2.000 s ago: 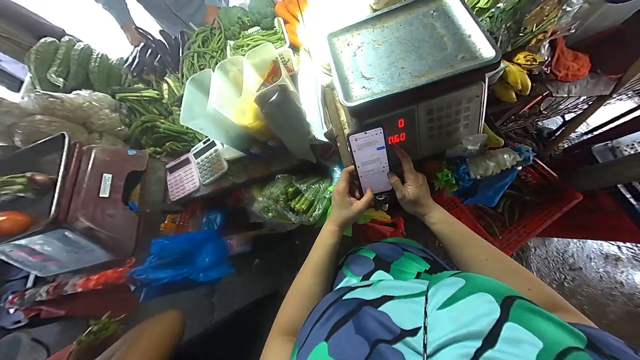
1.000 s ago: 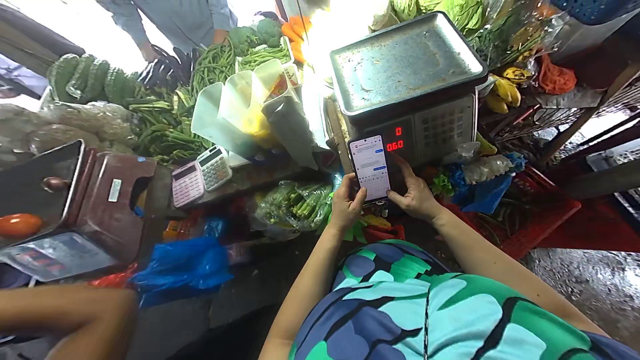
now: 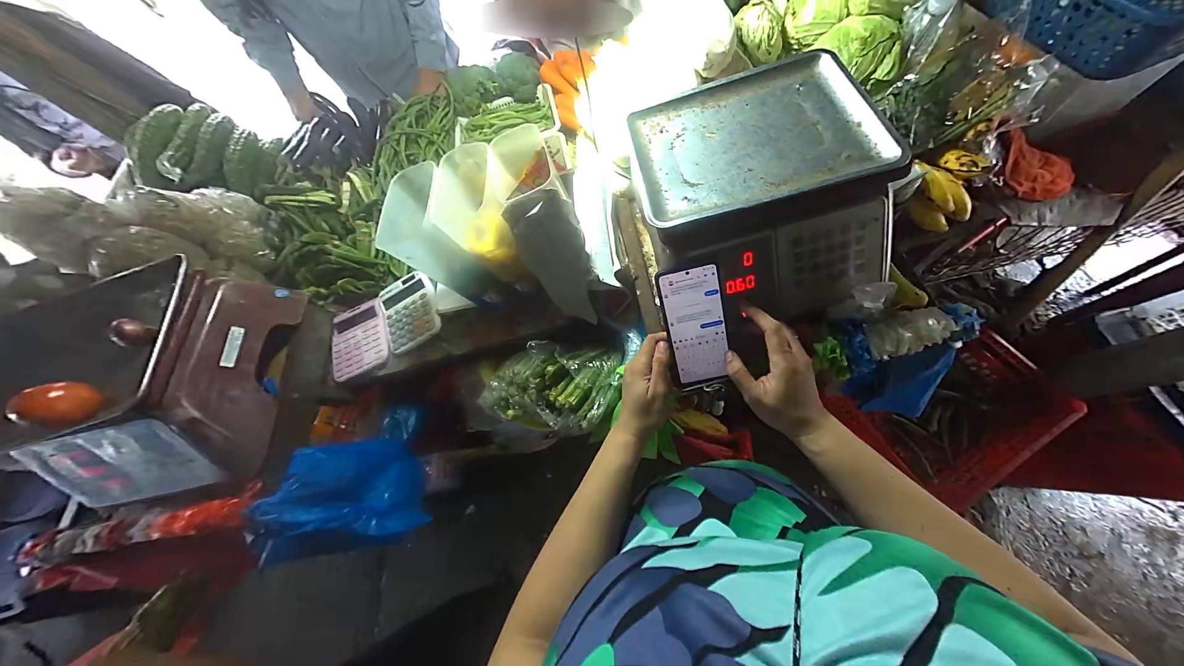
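Note:
A smartphone (image 3: 696, 324) with a lit message screen and an on-screen keyboard is held upright in front of a digital weighing scale. My left hand (image 3: 646, 388) grips the phone's lower left edge, thumb along its side. At the lower right edge is my right hand (image 3: 779, 375), its thumb at the screen's corner and its index finger extended away from the phone, toward the scale's front. The scale's metal tray (image 3: 768, 139) holds nothing, and its display (image 3: 743, 273) shows red digits.
Two calculators (image 3: 386, 326) lie left of plastic holders (image 3: 481, 203). Bagged green vegetables (image 3: 555, 384) are below them. A second scale (image 3: 222, 370) with a tomato (image 3: 55, 403) stands left, above a blue plastic bag (image 3: 342, 495). A red crate (image 3: 953, 462) sits right. People stand across the stall.
Another person's arm, at the lower left one second ago, has left that spot. My right index finger now stretches farther from the phone. The phone stays in my hands.

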